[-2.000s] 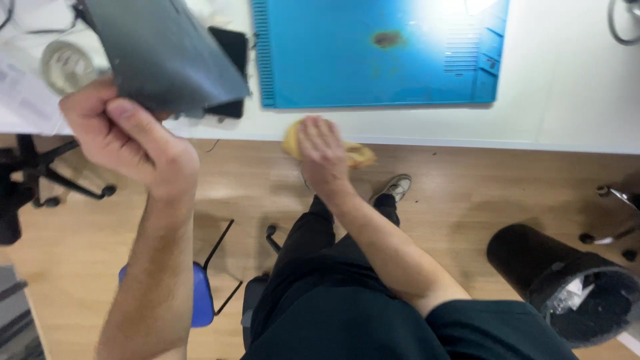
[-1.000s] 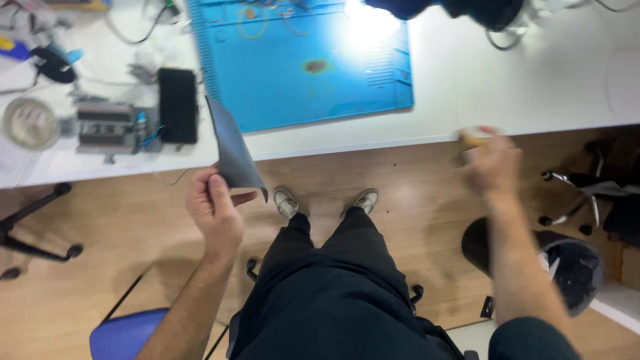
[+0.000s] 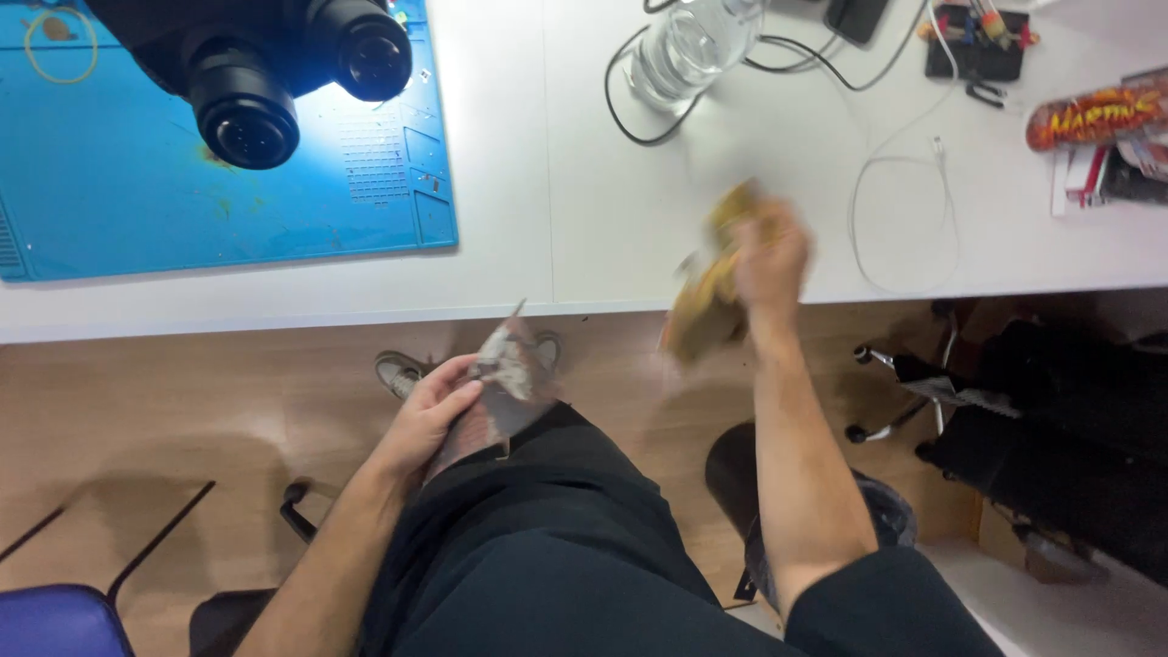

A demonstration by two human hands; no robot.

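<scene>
My left hand [image 3: 438, 411] is shut on a thin, flat sheet-like piece [image 3: 502, 388] with a patchy grey, white and reddish face, held below the table's front edge, over my lap. Blur hides what the sheet is. My right hand [image 3: 774, 260] grips a crumpled yellow cloth [image 3: 707, 310], which hangs partly over the table's front edge and is blurred. A blue silicone work mat [image 3: 274, 214] lies at the left on the white table [image 3: 593, 237], under the black eyepieces of a microscope [image 3: 246, 119].
A clear bottle [image 3: 689, 55] stands among black cables at the back. A thin white cable [image 3: 858, 192], a black phone-like device [image 3: 856, 18] and a red printed packet [image 3: 1086, 117] lie to the right. Below are a black bin [image 3: 735, 474], a wheeled chair [image 3: 1022, 401] and a blue seat [image 3: 64, 620].
The view has swung well to the right. My right hand has moved right with the yellow cloth. The sheet in my left hand now shows a patchy face instead of plain dark grey.
</scene>
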